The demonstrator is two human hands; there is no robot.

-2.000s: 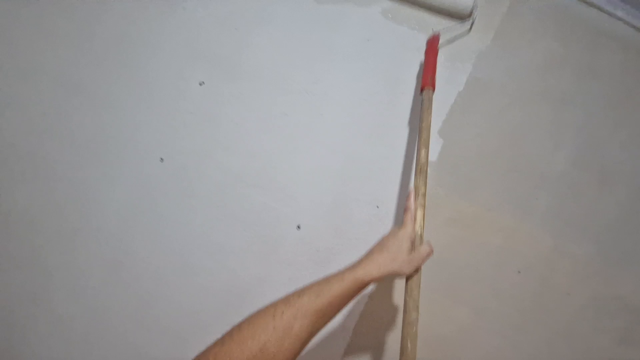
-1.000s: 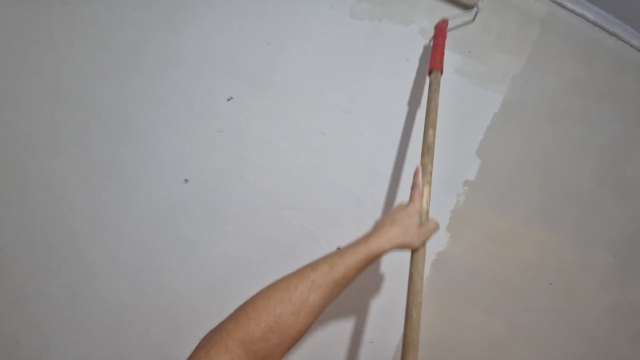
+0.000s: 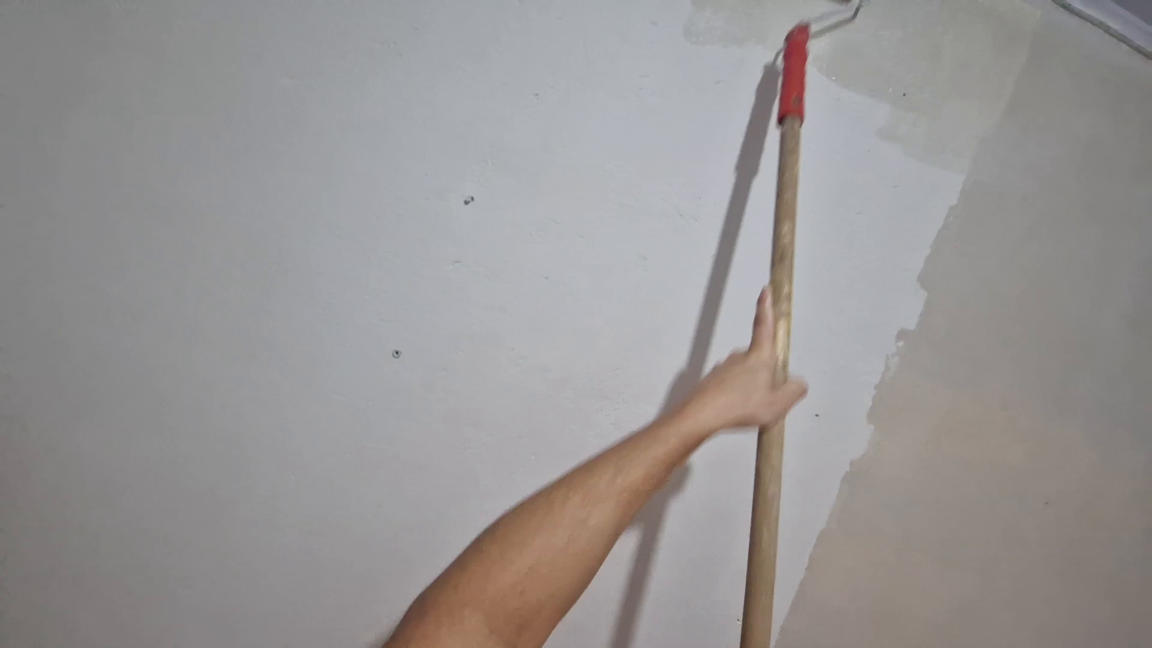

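Observation:
My left hand [image 3: 751, 382] reaches in from the bottom and grips the wooden extension pole [image 3: 765, 522] of a paint roller, with one digit stretched up along the pole. A red plastic handle [image 3: 793, 76] sits at the pole's upper end, and the roller's bent wire frame [image 3: 837, 18] rises from it to the top edge. The roller cover is almost wholly beyond the top of the view. Behind the pole lies the wall [image 3: 576, 270], with a whitish coat left of a ragged edge and a beige-grey surface to its right. My right hand is out of view.
Two small dark holes or plugs [image 3: 396, 354] mark the wall left of the pole. Greyer, damp-looking patches [image 3: 945, 81] show near the top. A pale trim or edge [image 3: 1102, 27] crosses the top right corner. The pole and arm cast a shadow [image 3: 729, 234] on the wall.
The roller cover, plainly visible at the top two seconds ago, has passed almost wholly out of the top of the view. My left hand keeps its grip on the pole. The view has shifted somewhat.

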